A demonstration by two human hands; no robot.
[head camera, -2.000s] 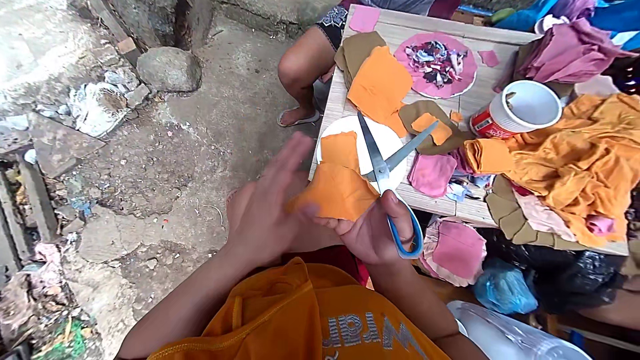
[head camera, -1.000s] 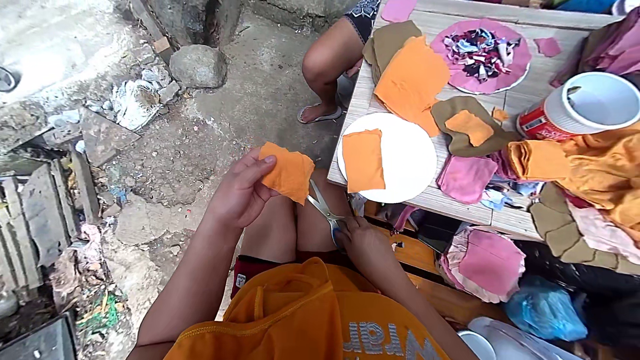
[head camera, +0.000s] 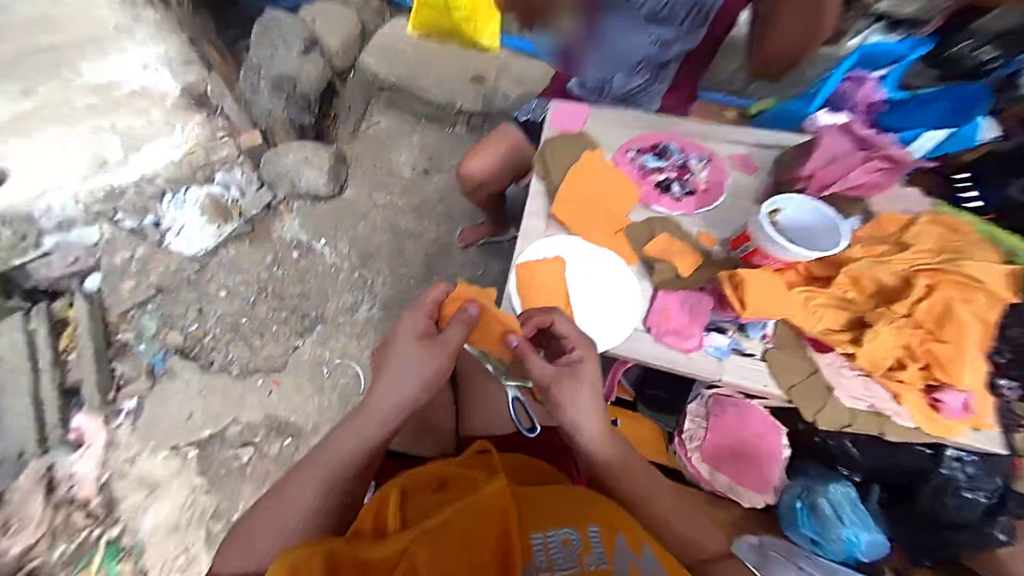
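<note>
An orange fabric piece (head camera: 484,320) is held folded between my two hands above my lap. My left hand (head camera: 424,340) pinches its left end with thumb and fingers. At its lower right end my right hand (head camera: 560,360) grips the cloth between thumb and fingertips. Scissors (head camera: 522,410) with a blue-edged handle lie on my lap below the hands; the cloth and hands partly cover their blades. Just right of my hands, a white round plate (head camera: 612,300) on the table carries another orange square (head camera: 544,284).
The wooden table (head camera: 680,356) holds a pink round cloth with scraps (head camera: 672,172), a white tub (head camera: 802,226), brown and pink pieces and crumpled orange fabric (head camera: 896,296). Another person (head camera: 632,56) sits beyond it. Pink round pieces (head camera: 734,448) and plastic bags (head camera: 832,512) lie below its near edge.
My right hand held the scissors one second ago; they now lie on my lap, and that hand has come up to the orange cloth. The view has shifted, showing more of the other person.
</note>
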